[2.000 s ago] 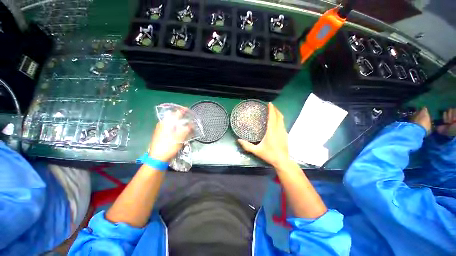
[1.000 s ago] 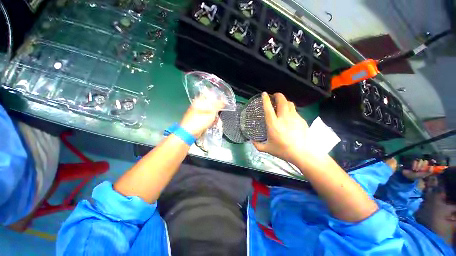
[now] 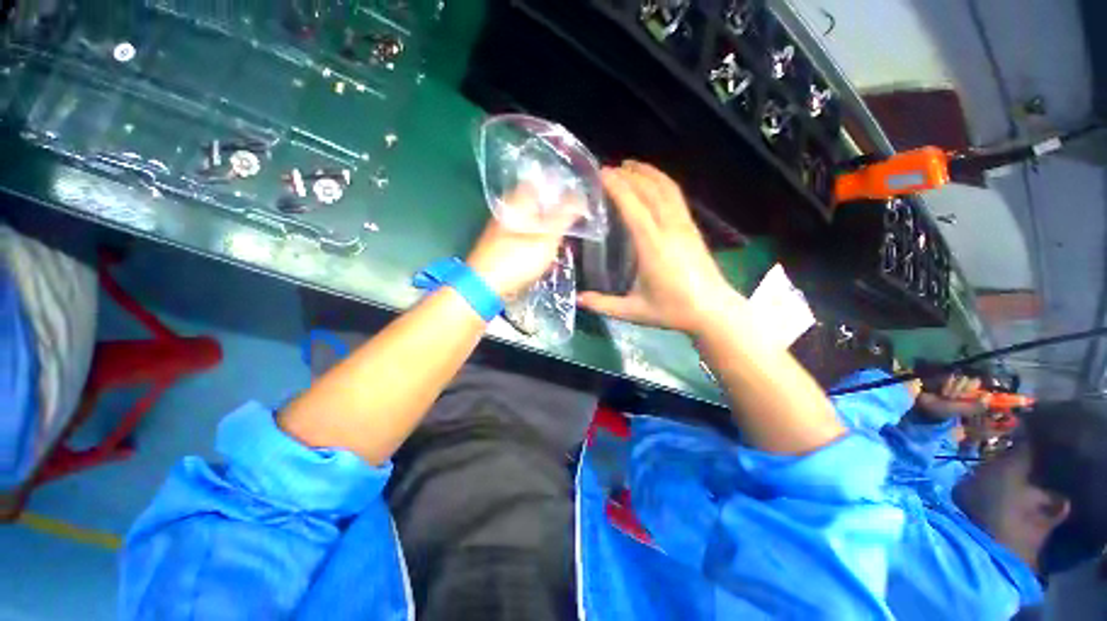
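Observation:
My left hand (image 3: 520, 249), with a blue band (image 3: 461, 289) on the wrist, holds a crumpled clear plastic bag (image 3: 524, 164) open side up, its lower part hanging below my fingers. My right hand (image 3: 656, 249) grips a round dark-rimmed dish (image 3: 617, 252), tilted on edge right beside the bag. My fingers and the bag hide most of the dish, and its contents cannot be seen. Whether a second dish lies beneath it cannot be told.
Clear blister tray (image 3: 261, 200) with small parts at left. Black foam tray (image 3: 728, 134) behind my hands, another (image 3: 904, 261) at right. Orange screwdriver (image 3: 892, 176) hangs at upper right. White paper (image 3: 777, 309) lies right of my hand. Another person (image 3: 1032, 485) sits at right.
The view has swung and tilted. My right hand has brought the dish from flat on the bench over the other dish, then to a steep tilt against the bag. My left hand keeps the bag.

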